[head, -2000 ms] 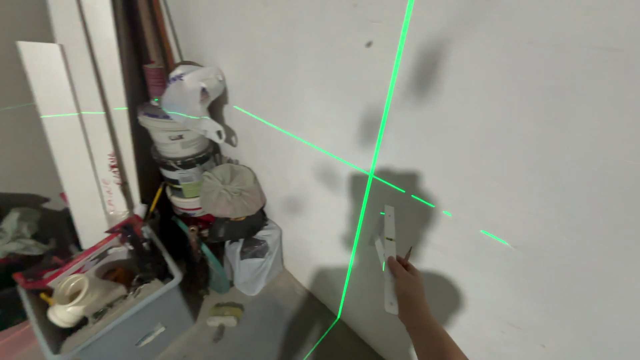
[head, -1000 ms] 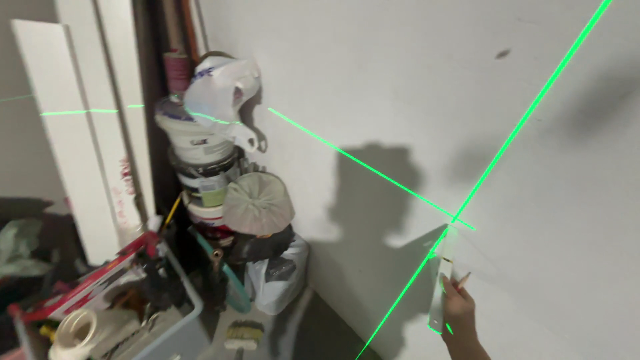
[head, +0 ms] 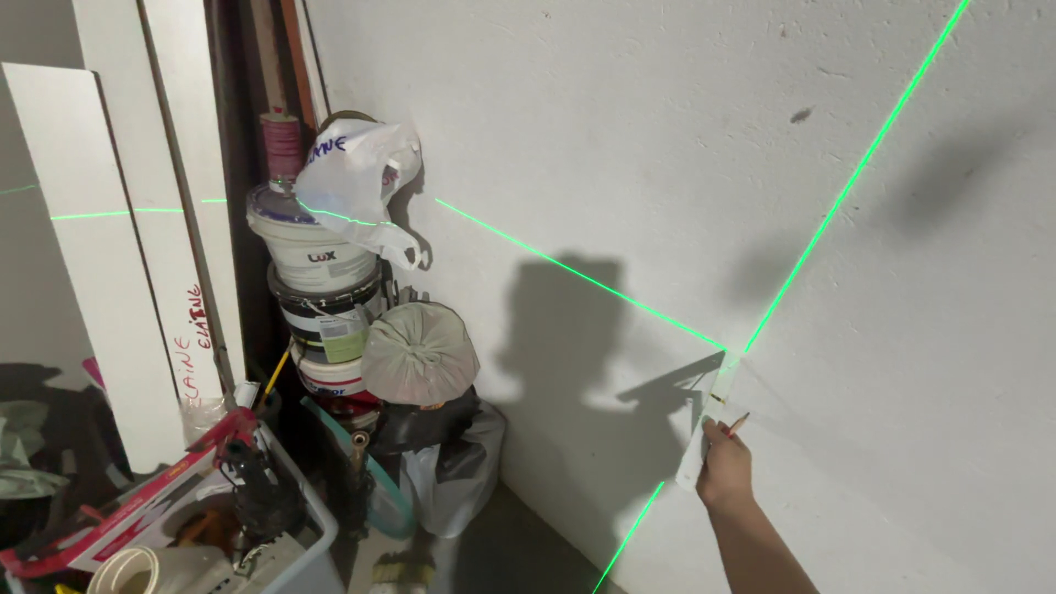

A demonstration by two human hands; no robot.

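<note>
My right hand [head: 728, 466] is at the lower right, closed around a white strip [head: 719, 386] that looks like a folding rule. A short pencil [head: 739, 424] also sticks out between its fingers, with the tip pointing up and right. The strip lies slanted along the white wall [head: 874, 355], its upper end close to where the green laser lines [head: 833, 209] meet. The strip and hand interrupt the steeper line, which shows again lower down. Shadows of a head and of the strip fall on the wall to the left. My left hand is out of view.
Stacked paint buckets [head: 318, 256] with a white plastic bag [head: 355, 177] on top stand at the left. Beside them are tied bags [head: 421, 355], white boards [head: 70, 148] and a grey crate [head: 318, 528] of tools and containers. A wide brush [head: 403, 573] lies on the floor.
The view has swung, so the wall lines appear more tilted. The strip's upper end was below the laser crossing two seconds ago and is now close to it. The right hand keeps hold of strip and pencil.
</note>
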